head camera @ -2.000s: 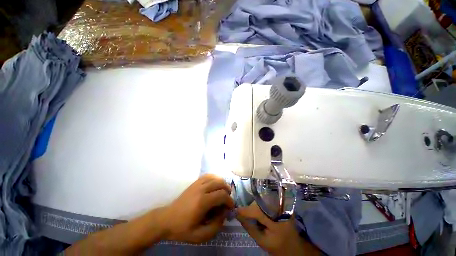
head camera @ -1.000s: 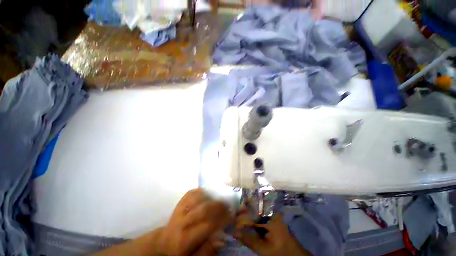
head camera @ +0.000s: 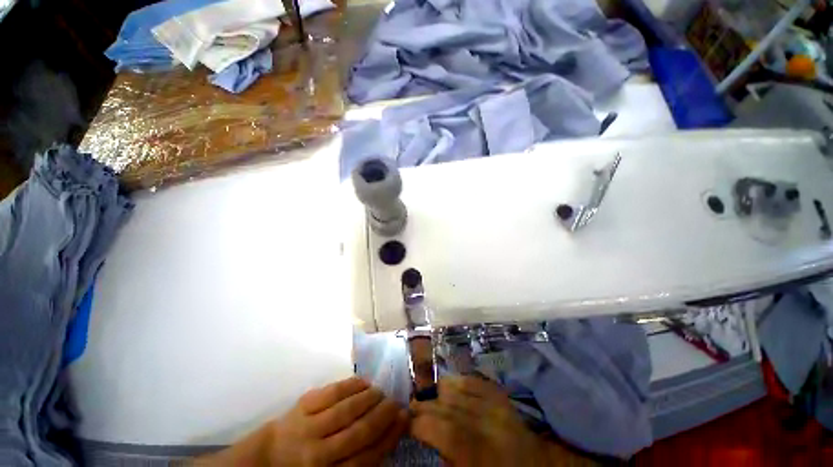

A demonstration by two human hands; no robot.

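A light blue-grey cloth piece (head camera: 382,358) lies under the left end of the white sewing machine head (head camera: 511,237). My left hand (head camera: 342,424) lies on its front part, fingers together. My right hand (head camera: 479,421) is close beside it, below the shiny take-up lever cover (head camera: 419,351), with its fingertips near those of my left hand. The needle and presser foot are hidden by the head and hands. More blue-grey cloth (head camera: 594,378) hangs below the head, right of my right hand. The grip of both hands is partly hidden.
A stack of blue-grey panels (head camera: 46,292) stands at the left table edge. A plastic-wrapped brown board (head camera: 219,119) with folded white cloth (head camera: 219,36) is behind. A crumpled blue-grey heap (head camera: 502,55) and a blue bin (head camera: 690,87) are behind the head. Red-handled snips (head camera: 699,342) lie at right.
The view has shifted and turned. The cloth strip behind the head's left end now shows less. My left hand has flattened from a raised, pinched pose, and both hands now lie side by side.
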